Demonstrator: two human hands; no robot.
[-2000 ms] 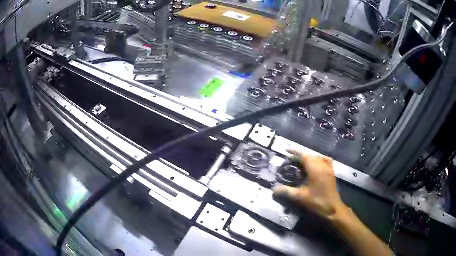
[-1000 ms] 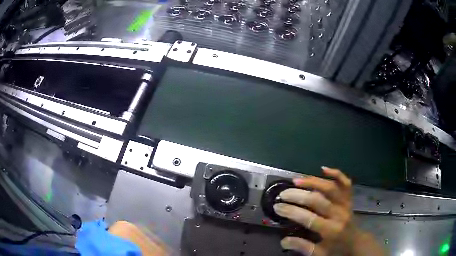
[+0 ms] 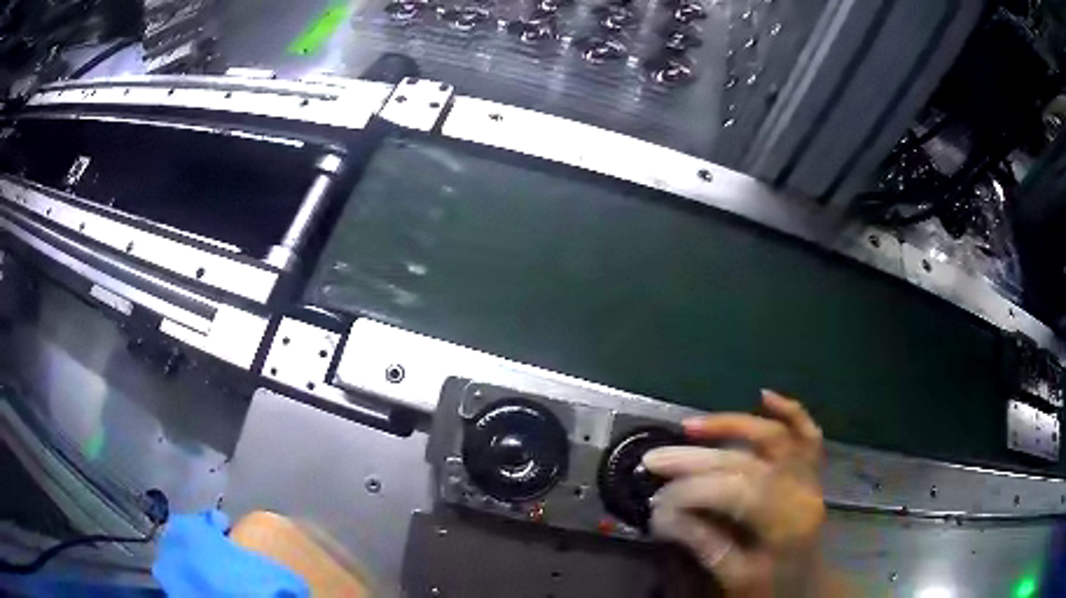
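A grey metal carrier lies on the near ledge with two round glossy black units side by side. The left unit is uncovered. The right unit is partly hidden by my right hand, whose fingers are apart and bent over its right side, with pale coverings on some. My right thumb is not clear. My left hand is blurred and cut off by the bottom edge. A crumpled-looking blue piece shows against it; whether I grip it is unclear.
A wide dark green belt runs behind the carrier. A narrower black conveyor with an end roller is at left. A clear tray of round parts is behind the belt. Another carrier is at the far right. A thick grey upright stands behind.
The view has swung down. The carrier has moved from the belt's left end to the near ledge. Since one second ago, my right fingers have drawn closer together over the right unit.
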